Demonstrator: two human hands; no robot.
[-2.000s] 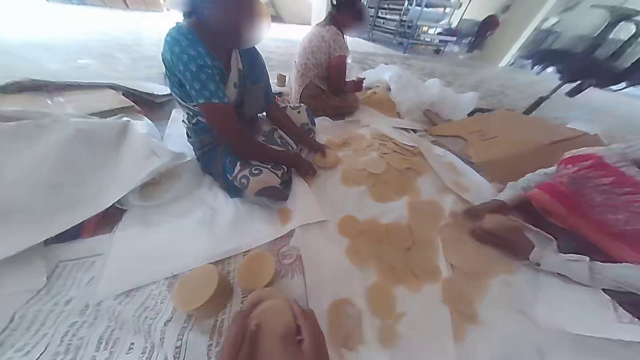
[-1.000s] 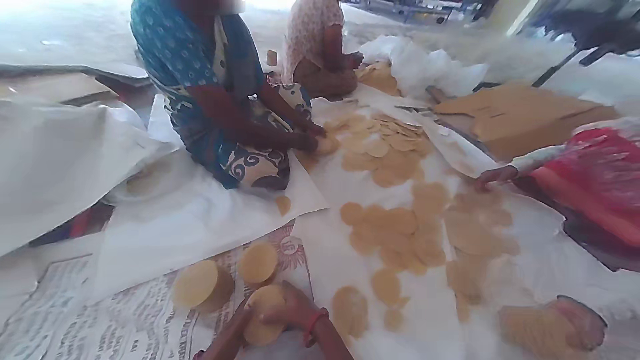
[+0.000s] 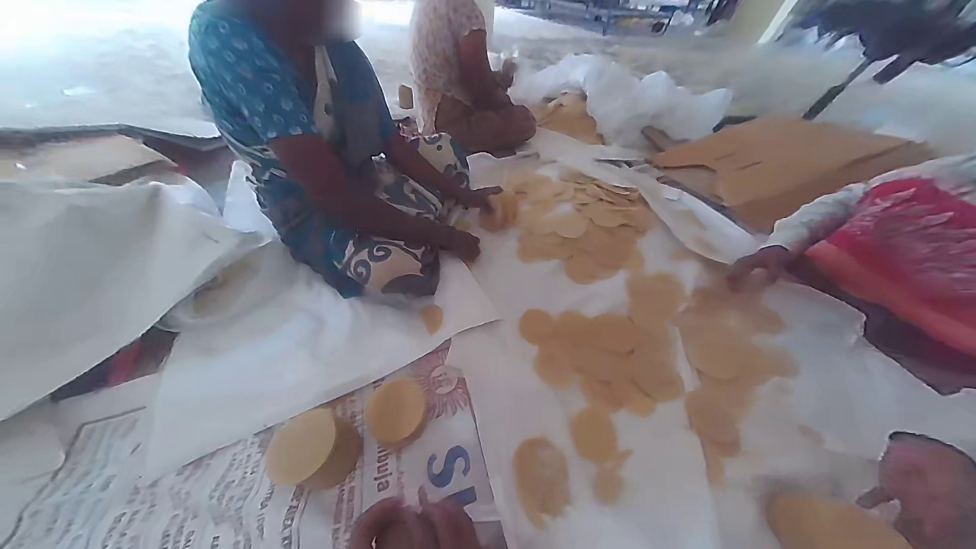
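Note:
At the bottom edge, my left hand [image 3: 377, 524] and my right hand [image 3: 448, 524] are close together with curled fingers, mostly cut off by the frame. Whatever lies between or under them is hidden. Just above them, a tall stack of thin round yellowish dough discs [image 3: 314, 448] leans slightly on a printed sack. To its right stands a smaller stack of discs [image 3: 396, 410]. Loose flat discs [image 3: 595, 354] lie overlapping on the white sheet to the right of my hands. A single disc [image 3: 541, 476] rests nearer the bottom edge.
A person in blue [image 3: 259, 99] sits ahead, hands at a disc stack [image 3: 499, 210]. Behind sits another person [image 3: 450, 69]. At right are a co-worker's hand [image 3: 761, 267] and, lower, another person's hand [image 3: 926, 488] beside a large disc [image 3: 831, 522]. Cardboard [image 3: 793, 164] lies beyond.
My hands have moved down toward the frame's bottom edge; one second ago they held a round stack of discs, which no longer shows. The two stacks on the sack stay put.

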